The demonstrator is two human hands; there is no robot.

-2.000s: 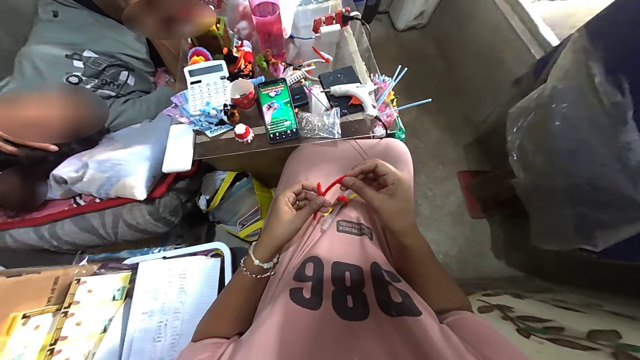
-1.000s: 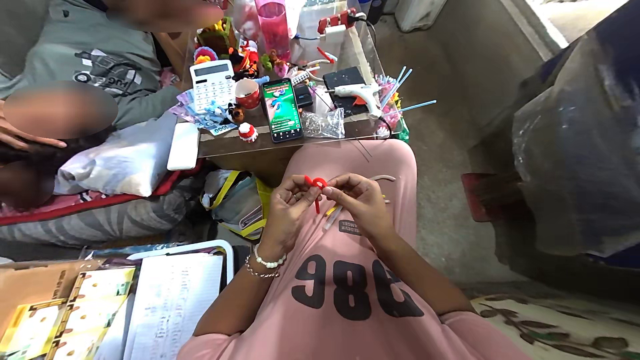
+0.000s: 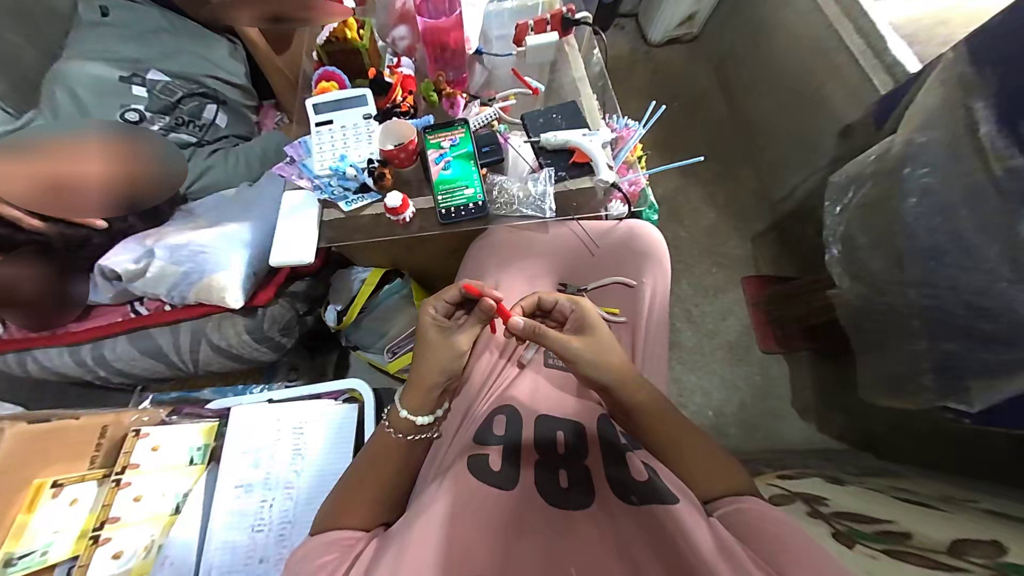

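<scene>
Between my fingers, above my lap, is a bent red fuzzy stem that looks like a pipe cleaner (image 3: 498, 309). My left hand (image 3: 450, 332) pinches its upper left part, and my right hand (image 3: 566, 332) grips its right end. A short piece of it points down between the hands. Pliers with pale handles (image 3: 604, 284) lie on the pink cloth over my lap, just beyond my right hand. A small tool with a yellow part (image 3: 610, 310) is partly hidden by that hand. A clear-tipped item (image 3: 528, 354) rests below my right fingers.
On the table (image 3: 384, 232) ahead are a lit phone (image 3: 454, 170), a white calculator (image 3: 344, 128), a red dotted cup (image 3: 398, 144), banknotes (image 3: 340, 180), a glue gun (image 3: 580, 148) and a bag of small parts (image 3: 522, 192). A notebook (image 3: 280, 480) lies lower left. A person sits at left.
The red stem was an open bend two seconds ago, then looped between both hands; now it shows as a short slanting piece. The pliers on my lap show more than before.
</scene>
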